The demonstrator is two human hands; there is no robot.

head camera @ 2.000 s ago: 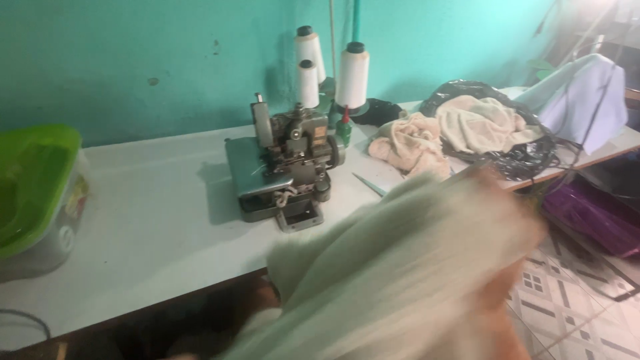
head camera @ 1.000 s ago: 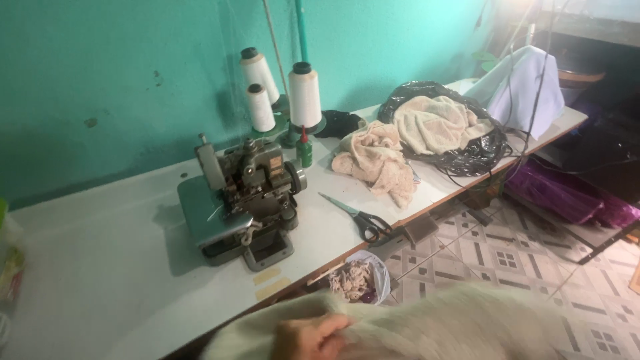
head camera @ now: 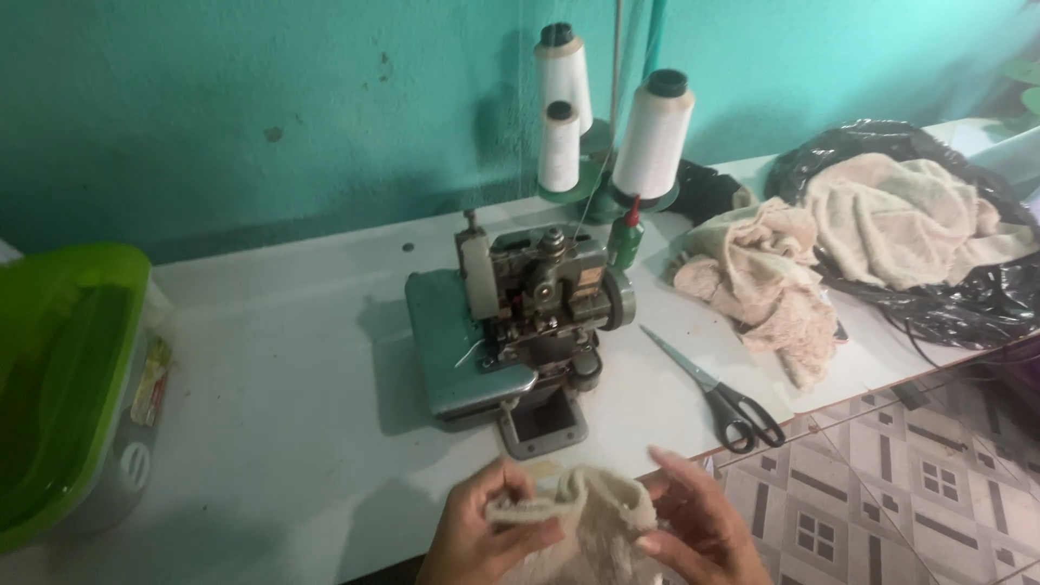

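Note:
A cream knit fabric (head camera: 597,528) hangs between my hands at the bottom centre, its rolled edge uppermost. My left hand (head camera: 491,524) pinches the left part of that edge between thumb and fingers. On the other side, my right hand (head camera: 699,520) has its thumb against the fabric's right end, with the index finger raised. Just beyond the hands stands a green and grey overlock sewing machine (head camera: 520,325), with a white thread end lying on its plate. White thread cones (head camera: 654,134) stand behind it. Black-handled scissors (head camera: 715,390) lie to its right, blades slightly apart or closed, I cannot tell.
A lime-green plastic tub (head camera: 73,390) stands at the far left. A red-capped green bottle (head camera: 626,237) is beside the machine. Crumpled cream cloth (head camera: 764,276) lies on the right, near a black plastic bag (head camera: 934,317) holding more cloth. The white table's front edge runs beside the tiled floor (head camera: 877,487).
The fabric, spread wide and blurred before, is now gathered between both hands in front of the machine. The basket of scraps seen below the table edge one second ago is out of sight.

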